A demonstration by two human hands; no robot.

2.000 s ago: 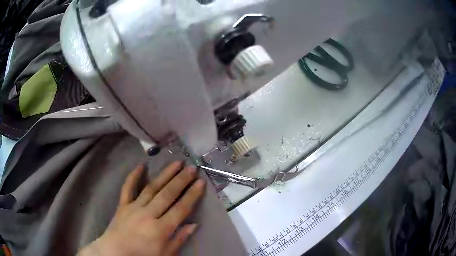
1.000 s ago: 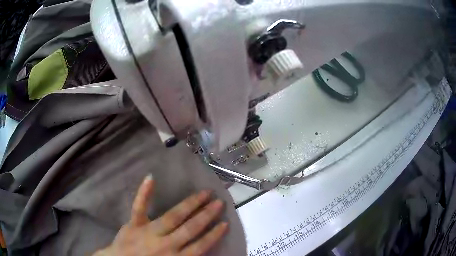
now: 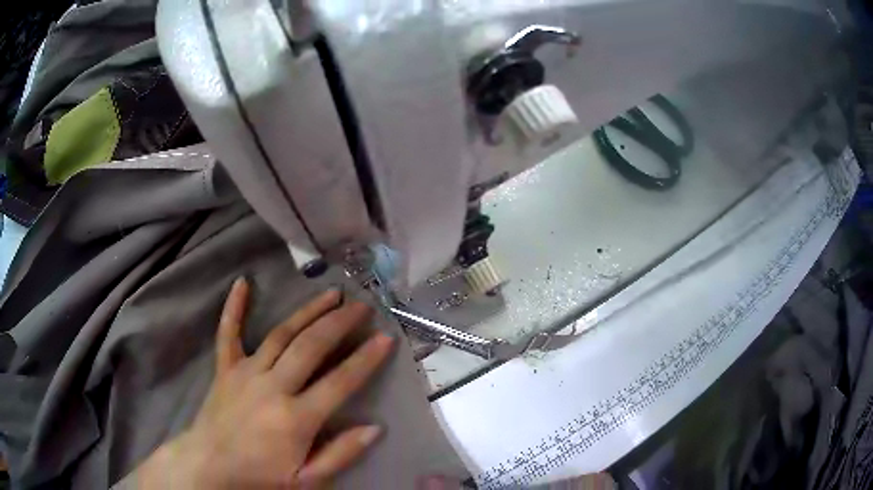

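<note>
A smooth grey-brown fabric panel (image 3: 144,316) lies under the needle area of a white sewing machine head (image 3: 278,124) and spreads left in folds. My left hand (image 3: 297,392) lies palm down on it, fingers spread, fingertips just in front of the presser foot area, gripping nothing. The needle itself cannot be made out. A thin silver arm (image 3: 445,332) angles right from the foot. Skin-coloured parts of my right hand (image 3: 565,482) show at the bottom edge, mostly cut off; what it does is hidden.
Dark cloth with a yellow-green patch (image 3: 81,139) lies left of the machine. Scissors with dark green loop handles (image 3: 646,144) lie on the bed behind. A printed ruler strip (image 3: 660,368) follows the table edge. Dark cloth (image 3: 794,354) is heaped at the right.
My left hand slid back with the panel, then moved forward again towards the foot. Part of my right hand has come into view at the bottom edge.
</note>
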